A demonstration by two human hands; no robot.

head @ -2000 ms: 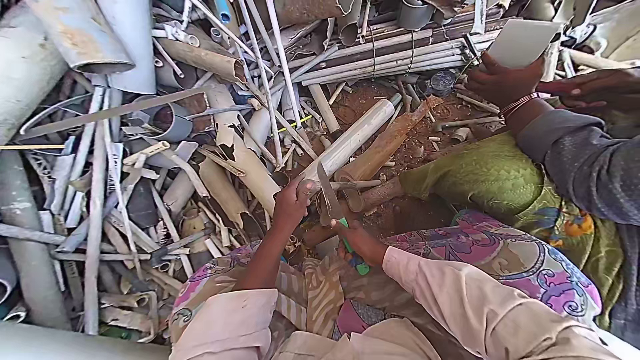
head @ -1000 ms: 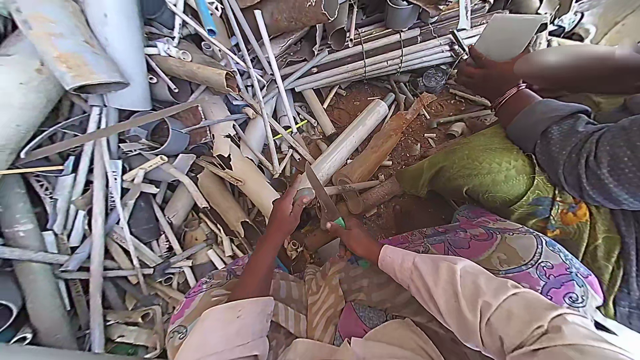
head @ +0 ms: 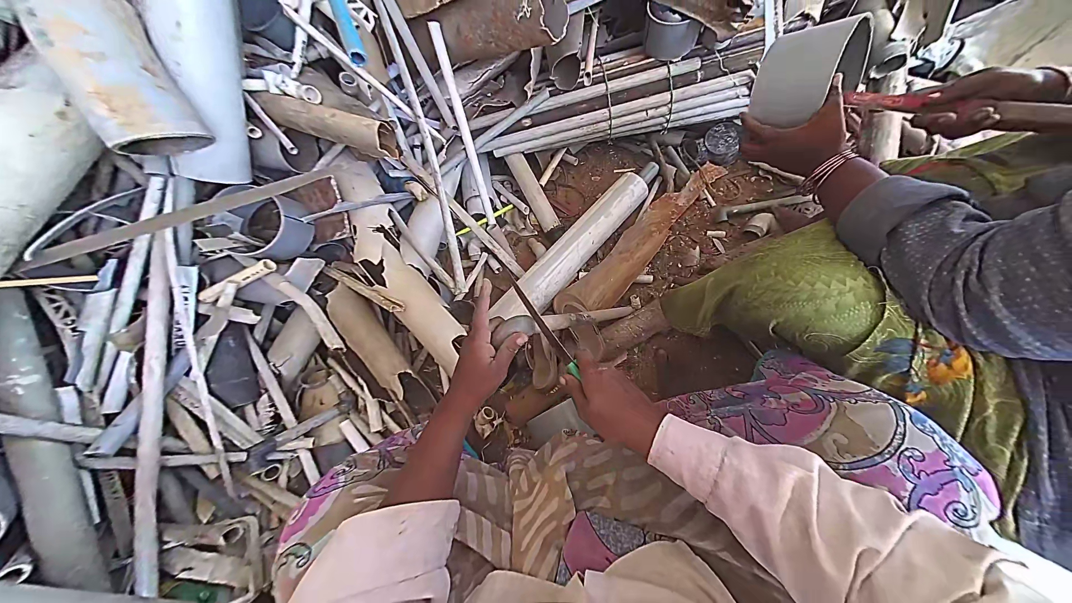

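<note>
My right hand (head: 614,400) is closed around the green handle of a long, thin blade (head: 540,316), which slants up and to the left. On the left, my left hand (head: 488,358) has its fingers apart, its thumb and palm against the grey end of a short pipe piece (head: 512,329). Just beyond both hands lies a whitish plastic pipe (head: 578,243), running up to the right. Beside it rests a split brown pipe (head: 641,249). The blade crosses near the pipe's lower end; whether it touches is unclear.
Scrap plastic pipes (head: 293,335) are heaped at the left. Bundled thin pipes (head: 624,113) lie at the top. At the right, a co-worker's hand (head: 800,138) holds a wide grey pipe piece (head: 796,75); their other hand (head: 988,96) grips a red-handled tool (head: 888,101).
My left hand's fingers have spread from their closed hold around the pipe end. The co-worker has turned the grey piece, and a red-handled tool now shows beside it.
</note>
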